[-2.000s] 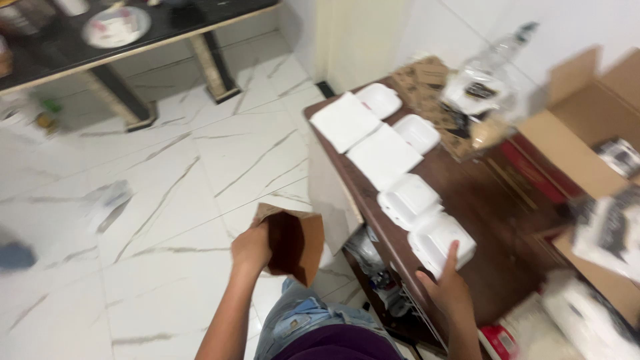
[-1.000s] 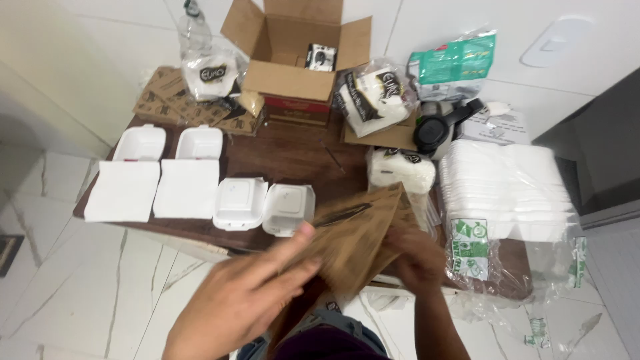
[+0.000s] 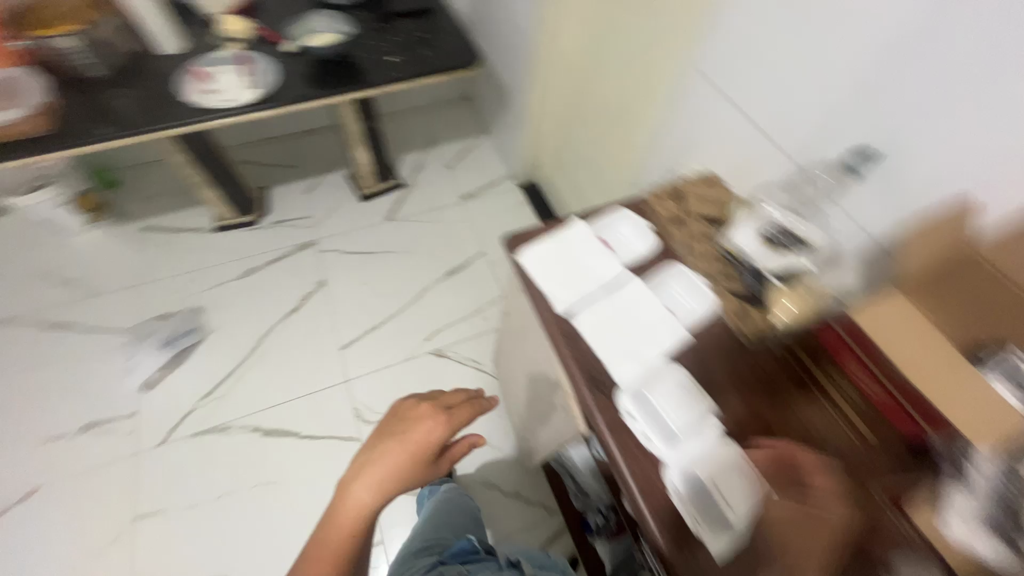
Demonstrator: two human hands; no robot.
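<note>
My left hand hangs over the tiled floor, empty, its fingers apart. My right hand, strongly blurred, is over the brown table, just right of the nearest white foam container; whether it touches the container is unclear. Another closed foam container sits beside that one along the table edge. Farther along lie two foam containers with flat white lids opened out, one at the far corner and one nearer. The paper bag seen earlier is not in view.
Behind the containers lie patterned brown paper and a plastic-wrapped pack. An open cardboard box stands at the right. A black counter with a plate is at upper left.
The brown paper bag, held in both hands one second ago, has left my left hand and the view. My hands are now apart. The view has swung left.
</note>
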